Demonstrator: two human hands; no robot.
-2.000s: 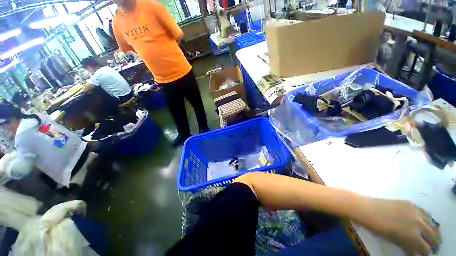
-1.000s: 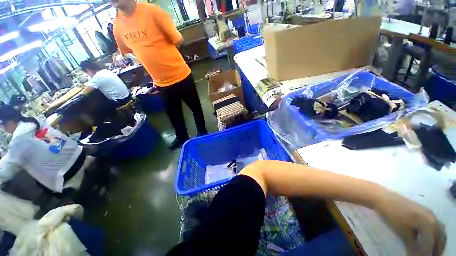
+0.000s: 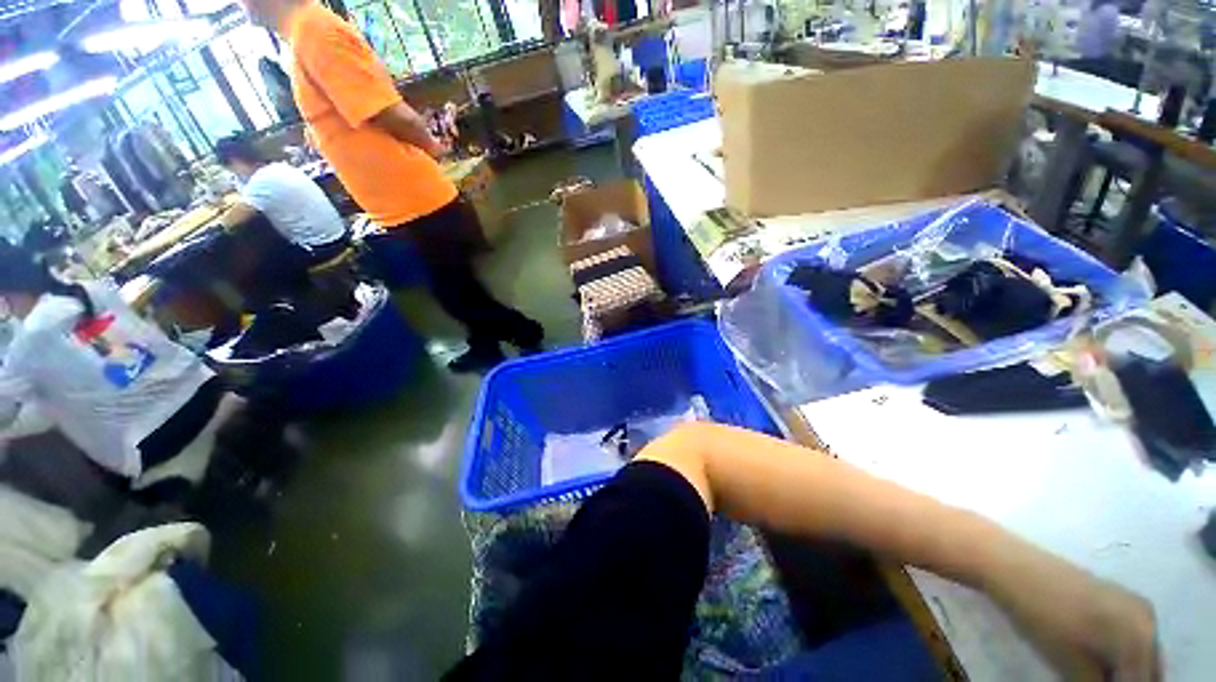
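My left hand (image 3: 1100, 624) is over the white table (image 3: 934, 460) at the lower right, its fingers pointing down and cut off by the bottom edge; whether it holds anything cannot be seen. My right hand is out of the picture. A flat dark strip pile (image 3: 1007, 389) lies on the table beside the bin. A tied dark bundle (image 3: 1160, 406) with a cream tie lies to its right. The blue bin (image 3: 920, 368), lined with clear plastic, holds dark bundles with cream ties.
A blue slatted basket (image 3: 488, 453) with a few pieces stands left of my forearm. A cardboard sheet (image 3: 874, 137) stands behind the bin. A person in an orange shirt (image 3: 367, 127) is in the aisle; two seated people are at the left.
The person in orange has turned and leans toward the left. My left hand has shifted down at the lower right, with its fingers now partly out of the picture.
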